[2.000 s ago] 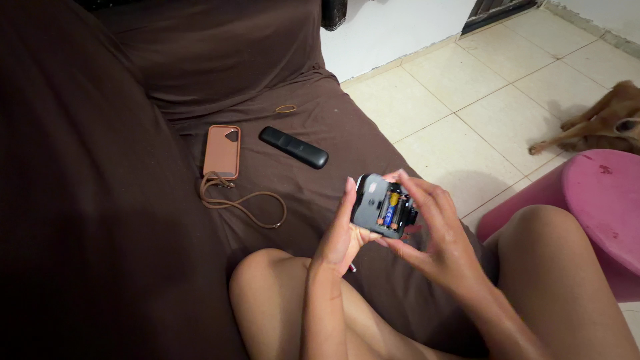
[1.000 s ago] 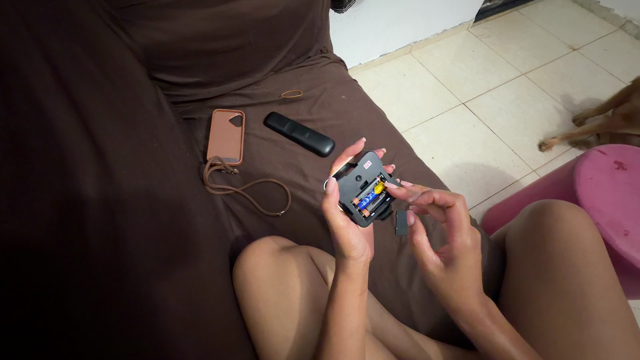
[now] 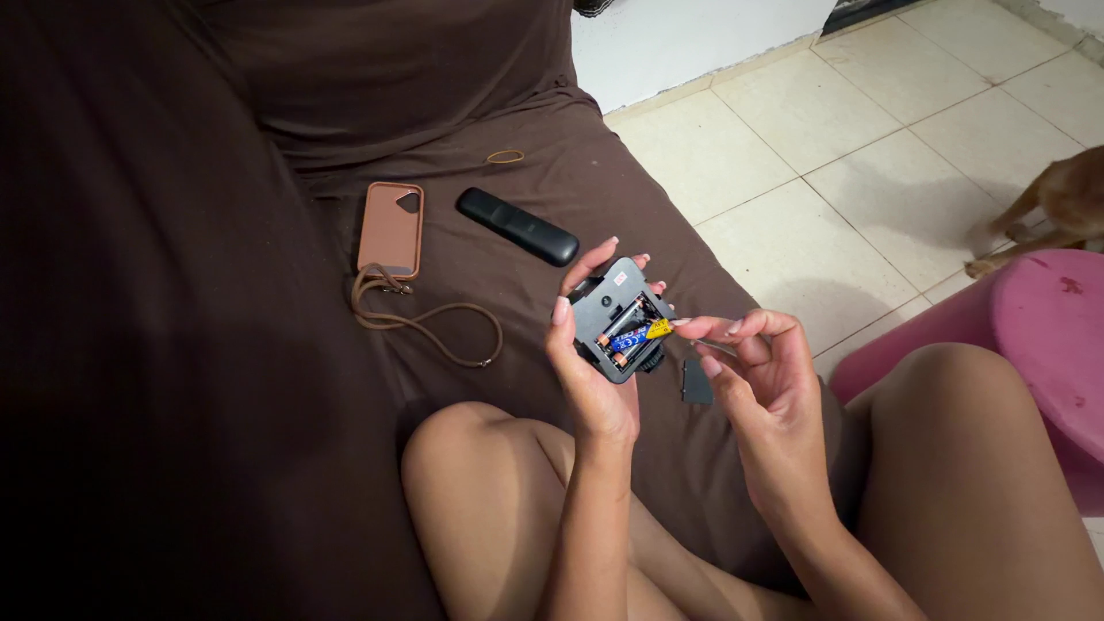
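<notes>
My left hand (image 3: 595, 379) holds a small black battery-powered device (image 3: 602, 304) with its back turned up and its battery compartment uncovered. Several cylindrical batteries are in the compartment; a blue and yellow battery (image 3: 640, 335) lies slantwise over the others, its yellow end raised. My right hand (image 3: 763, 371) is at that yellow end, with the index fingertip touching or very near it; whether the fingers grip it I cannot tell. Just below, a small dark battery cover (image 3: 697, 382) shows against the sofa cover, left of my right thumb.
On the brown sofa cover (image 3: 638, 216) lie a black remote control (image 3: 517, 226), a brown phone case (image 3: 391, 228) with a cord strap (image 3: 440, 312), and a thin elastic band (image 3: 505, 157). A pink plastic stool (image 3: 1035, 345) stands at the right, with a dog (image 3: 1069, 198) behind it on the tiles.
The blue and yellow battery, lower in the compartment one second ago, now sits raised and slanted. The dark cover, at my right fingers then, is now apart from them, lower down.
</notes>
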